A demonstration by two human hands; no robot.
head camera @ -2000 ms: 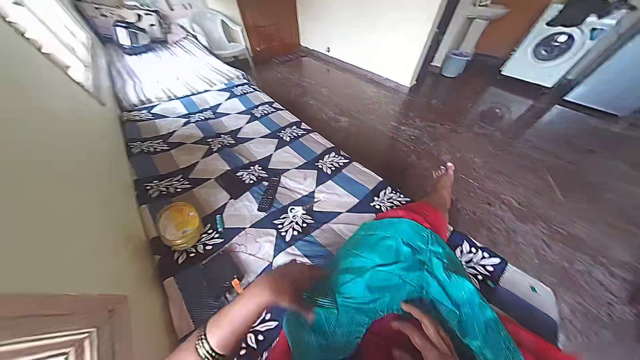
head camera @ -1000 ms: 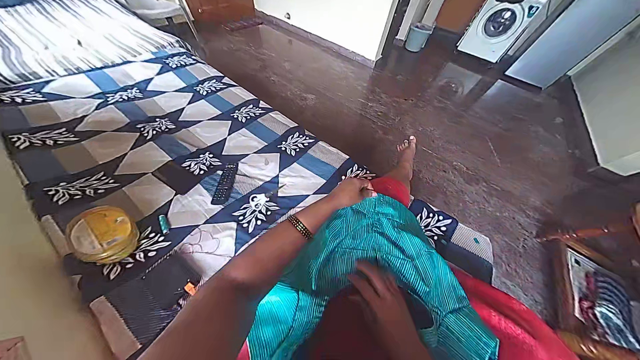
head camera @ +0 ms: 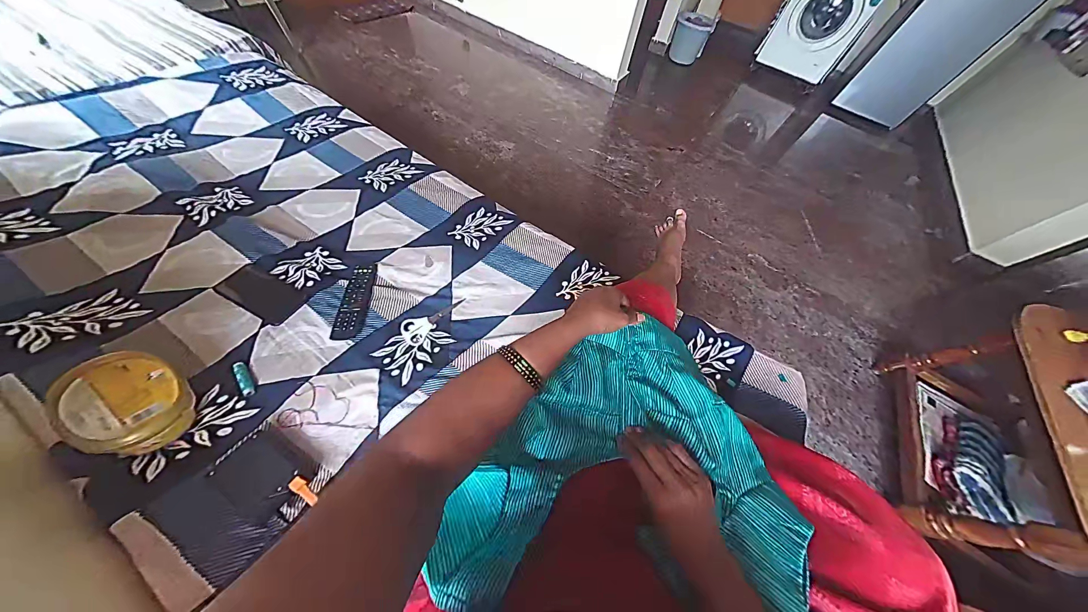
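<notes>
A teal striped cloth (head camera: pixel 629 382) lies over my lap, on red clothing (head camera: pixel 858 510). My left hand (head camera: pixel 605 310), with bangles at the wrist, grips the cloth's far edge near my knee. Lower down, my right hand (head camera: pixel 667 467) rests on the cloth with its fingers spread and nothing in them. On the bed to the left are a black remote control (head camera: pixel 354 302), white-handled scissors (head camera: pixel 418 330), a teal thread spool (head camera: pixel 244 378), an orange object (head camera: pixel 302 490) and a round yellow-lidded container (head camera: pixel 121 402).
The bed's patterned sheet (head camera: pixel 331 208) stretches away to the upper left. A wooden table with a lower shelf (head camera: pixel 1050 391) stands at the right. Across the brown floor (head camera: pixel 765 204) are a bucket (head camera: pixel 693 38) and a washing machine (head camera: pixel 816 34). My bare foot (head camera: pixel 671 234) is on the floor.
My left hand has moved from the near part of the cloth to its far edge, which it now grips. My right hand stays on the cloth. The view has shifted to the right.
</notes>
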